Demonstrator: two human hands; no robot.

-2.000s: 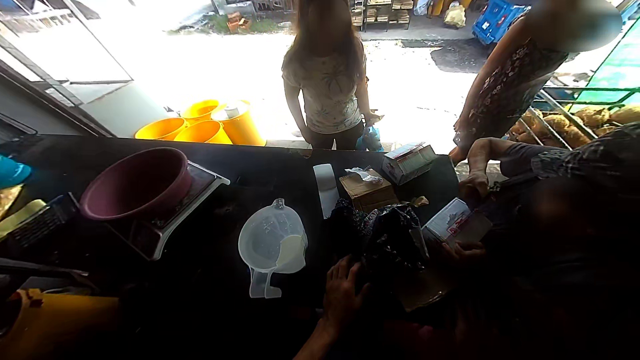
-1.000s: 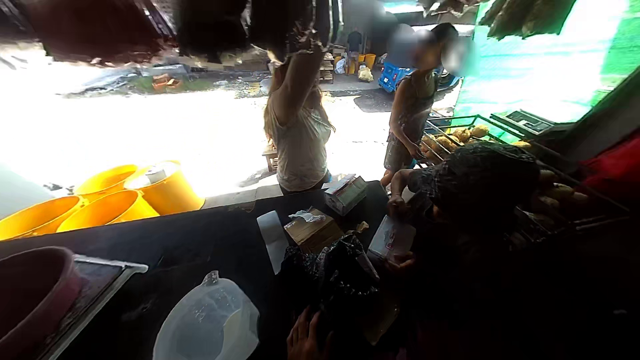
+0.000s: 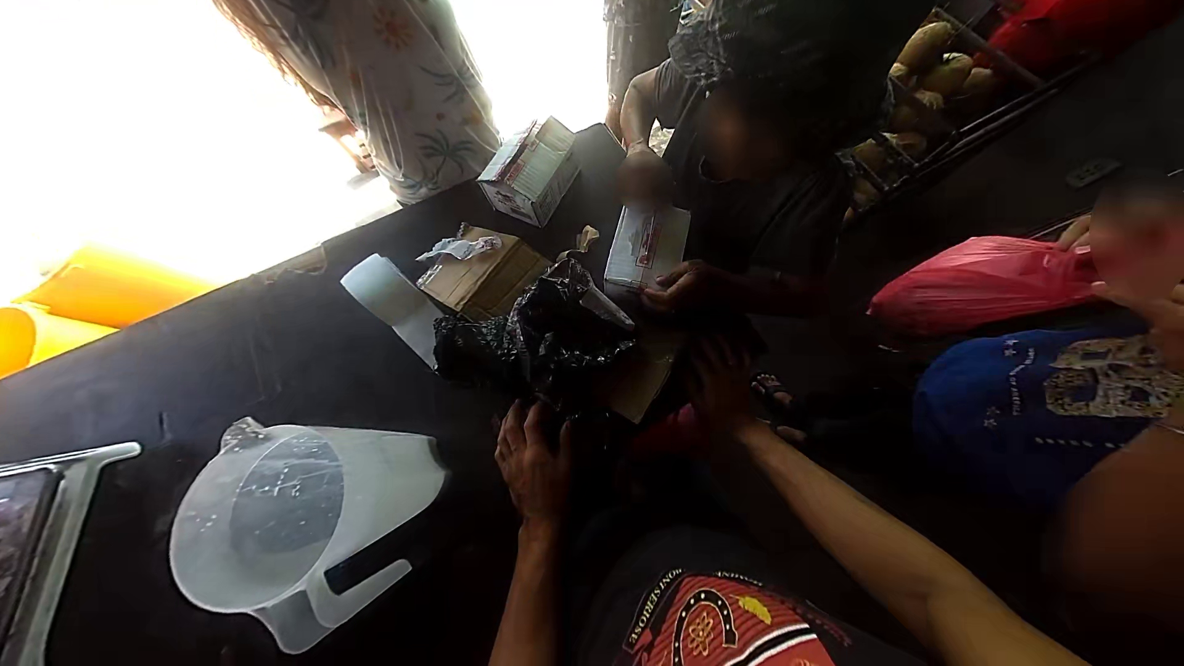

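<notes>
My left hand (image 3: 535,462) rests on the dark table at the near edge of a crumpled black plastic bag (image 3: 555,338), its fingers slightly spread and holding nothing. My right hand (image 3: 723,384) is in shadow to the right of a flat piece of cardboard (image 3: 640,375); whether it grips anything cannot be told. Beyond the bag are an open brown cardboard box (image 3: 495,277) with crumpled paper on top and a white roll (image 3: 381,289). A clear plastic measuring jug (image 3: 277,518) lies to the left, its handle toward me.
Across the table a person has both hands at a white box (image 3: 647,245); another white carton (image 3: 535,171) stands near the far edge. A person stands beyond it. At right, someone holds a pink plastic bag (image 3: 985,282). A scale edge (image 3: 69,527) shows at far left.
The view has swung and come much closer to the table. The standing person's arm, raised one second ago, is out of view. My right hand and forearm now show plainly.
</notes>
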